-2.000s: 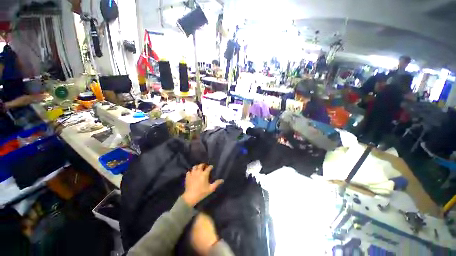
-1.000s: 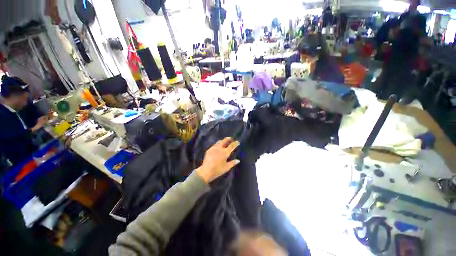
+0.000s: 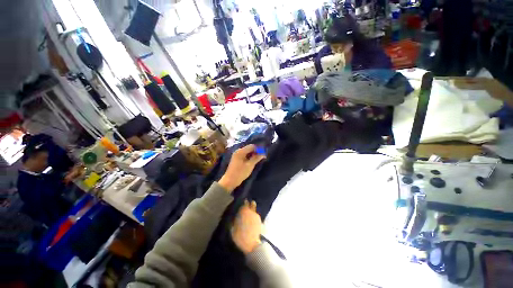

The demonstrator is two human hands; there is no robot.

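The black garment (image 3: 281,160) lies heaped in front of me, left of the glaring white table (image 3: 332,225). My left hand (image 3: 242,164) pinches the garment near a small bright blue patch (image 3: 260,151) at its fingertips. My right hand (image 3: 247,226) is lower and nearer to me on the garment at the table's edge, slightly blurred, with fingers bent; its hold on the cloth is unclear. The sewing machine (image 3: 461,188), white with a teal stripe, stands at the right.
Looped black scissors (image 3: 458,261) and a dark smartphone (image 3: 498,269) lie at the lower right. White cloth (image 3: 450,115) is piled behind the machine, beside a dark upright post (image 3: 420,112). A blue tray (image 3: 145,207) is at the left. People sit at the left and back.
My left hand has closed from a spread pose and moved up a little to the blue patch. My right hand has come up from the bottom edge onto the garment. The view has tilted and turned.
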